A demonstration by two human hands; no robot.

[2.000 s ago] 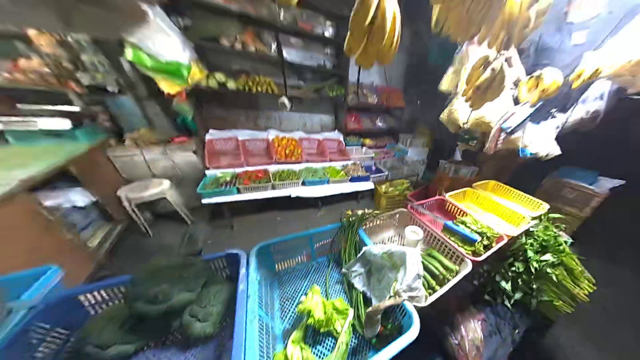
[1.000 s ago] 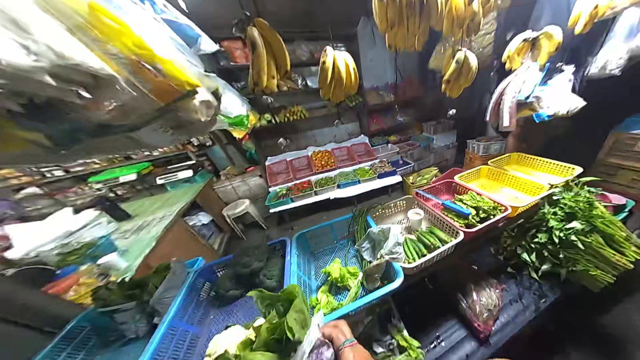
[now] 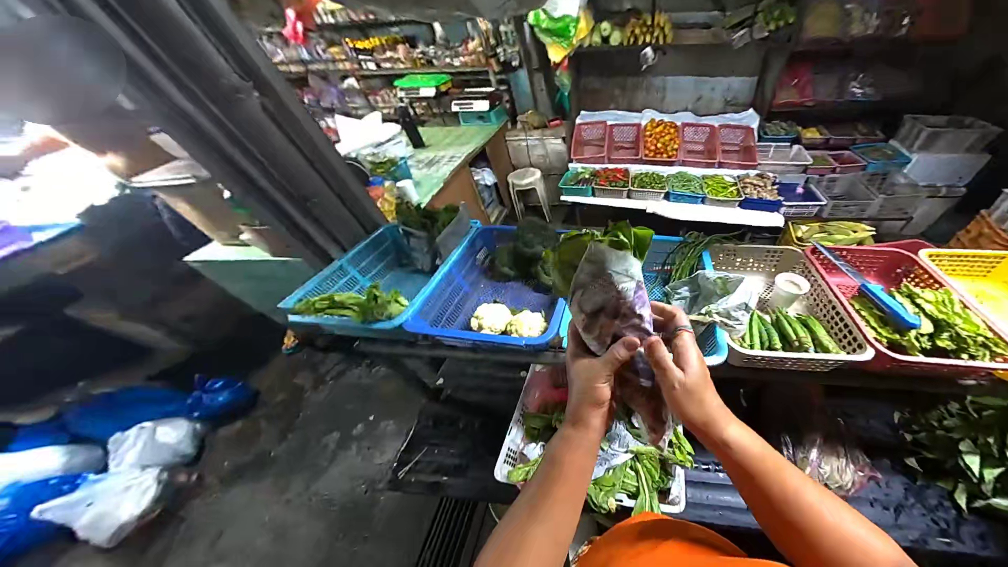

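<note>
Both of my hands hold a bundle of leafy greens wrapped in paper or plastic [image 3: 608,295], upright in front of my chest. My left hand [image 3: 596,370] grips its lower left side, and my right hand [image 3: 679,358] its lower right, with the thumbs almost meeting at the front. Green leaves [image 3: 630,236] stick out at the top. Just behind lie a blue basket [image 3: 441,307] with cauliflower heads [image 3: 508,320] and dark broccoli-like heads [image 3: 524,250]. Below my hands is a white basket [image 3: 508,465] of leafy vegetables.
To the left stands a light-blue basket [image 3: 291,295] with greens. On the right are a beige basket [image 3: 854,350] of okra-like pods and a red basket [image 3: 827,264] holding greens and a blue-handled knife [image 3: 890,305]. Plastic bags [image 3: 157,445] lie at lower left; a stool [image 3: 528,179] stands farther back.
One second ago only one hand showed, at the lower edge by the leafy bundle; now both hands hold the bundle higher up. Two seconds ago no hand was in view. The view has swung left.
</note>
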